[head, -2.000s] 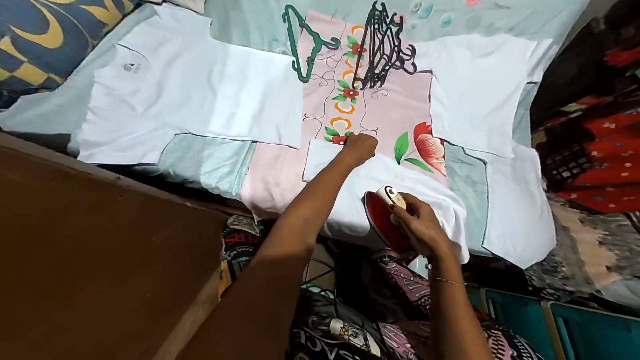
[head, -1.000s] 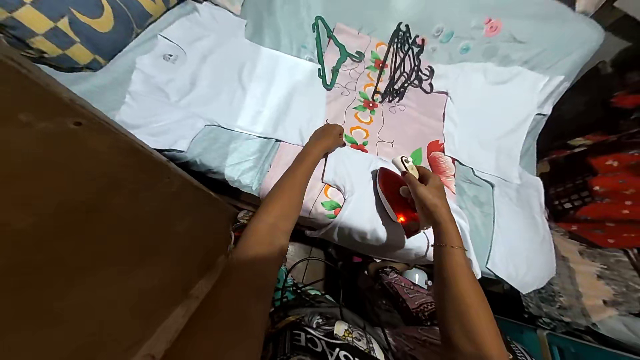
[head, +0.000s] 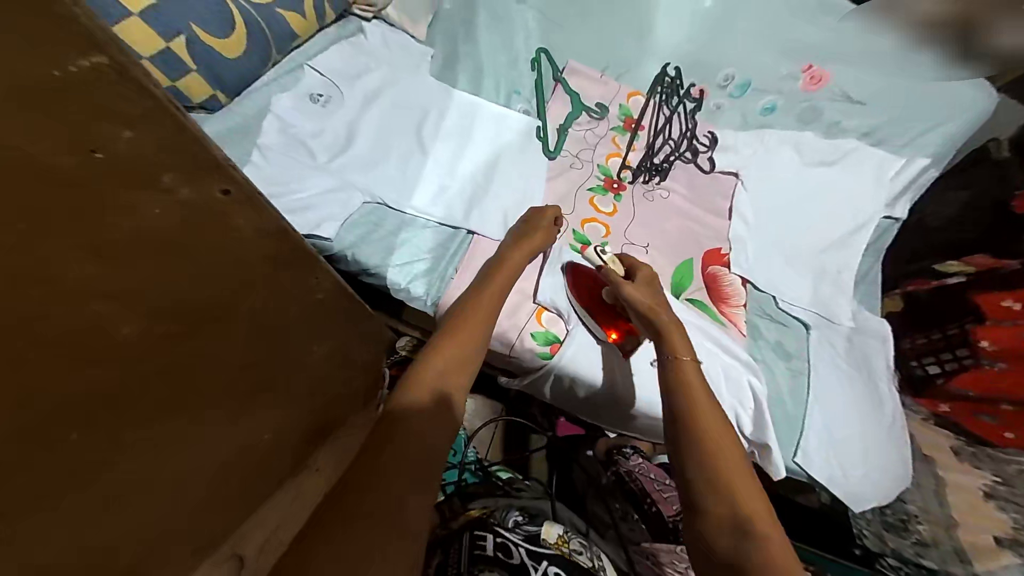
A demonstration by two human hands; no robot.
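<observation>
My right hand (head: 636,292) grips the pale handle of a red clothes iron (head: 596,304), whose small light glows; the iron lies on a white garment (head: 640,392) at the near edge of the bed. My left hand (head: 538,228), fingers closed, is at the far left edge of that garment; whether cloth is pinched in it is hidden. Under the garment is a pink floral cloth (head: 688,216). A green plastic hanger (head: 560,104) and a bunch of black hangers (head: 668,128) lie at its far end.
A white T-shirt (head: 448,152) lies spread at left, more white garments (head: 808,208) at right. A patterned pillow (head: 216,48) is at the far left. A brown wooden panel (head: 176,320) rises at the near left. Red patterned fabric (head: 976,360) hangs at right.
Two seconds ago the iron was at the garment's near right part; it is now farther left on it, its light glowing. More of the pink cloth shows at the near left. The view has shifted.
</observation>
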